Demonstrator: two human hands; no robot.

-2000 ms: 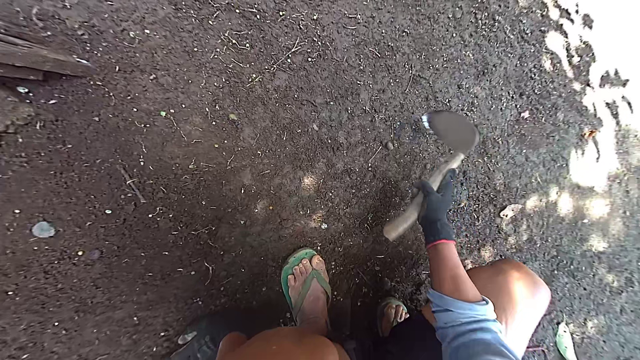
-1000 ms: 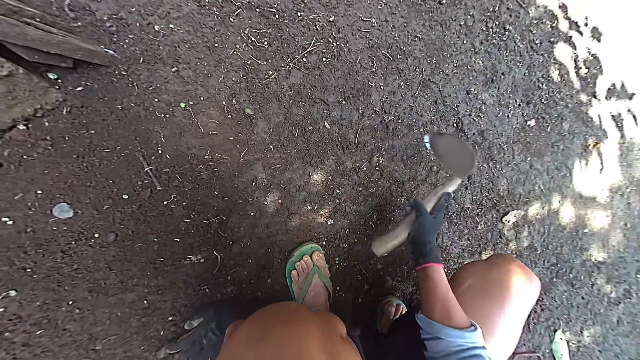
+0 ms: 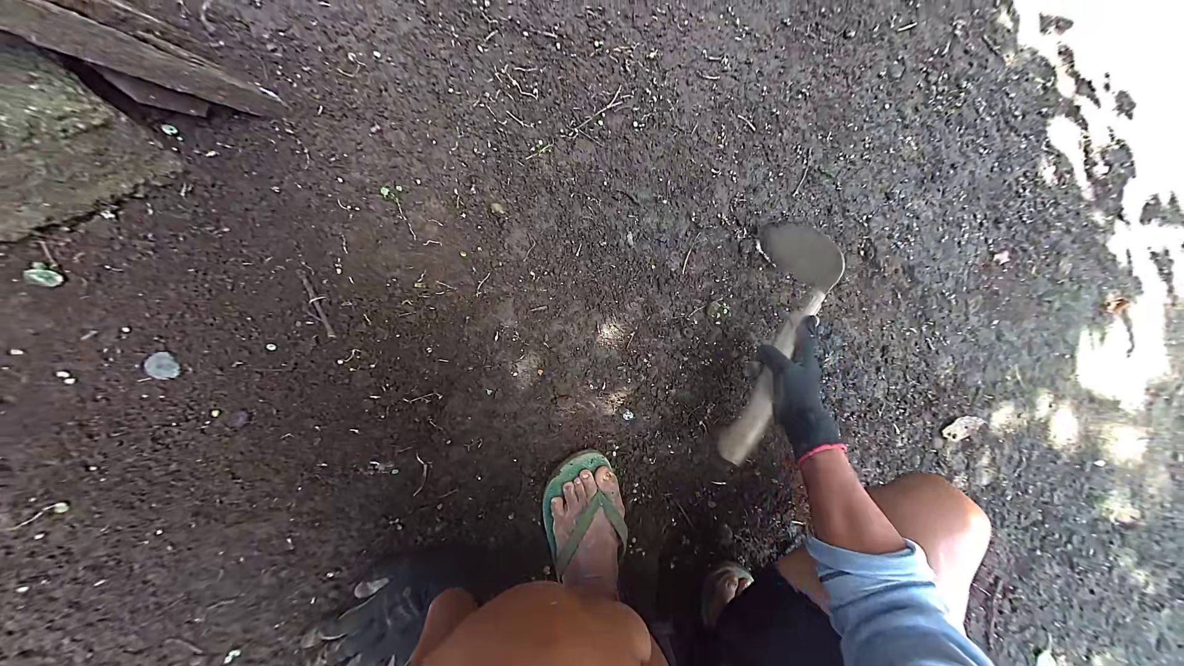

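Observation:
My right hand (image 3: 797,384), in a dark glove with a red cuff, is closed around the wooden handle of a short hand hoe (image 3: 803,254). The hoe's rounded metal blade is up and to the right of the handle's butt, at or just over the dark soil (image 3: 555,231); whether it touches cannot be told. The butt of the handle points down toward my feet. My left hand does not show in the picture. A green flip-flop (image 3: 566,472) is on my left foot, below the middle of the view.
Weathered wooden boards (image 3: 157,60) and a flat stone (image 3: 69,143) lie at the upper left. Small twigs, roots and a round pale disc (image 3: 162,365) are scattered on the soil. Bright sunlit ground is at the right. My other foot (image 3: 726,587) stands beside my right knee.
The view has shifted, so more of the stone and boards shows at the upper left. My right hand still grips the hoe, whose blade stays near the same patch of soil.

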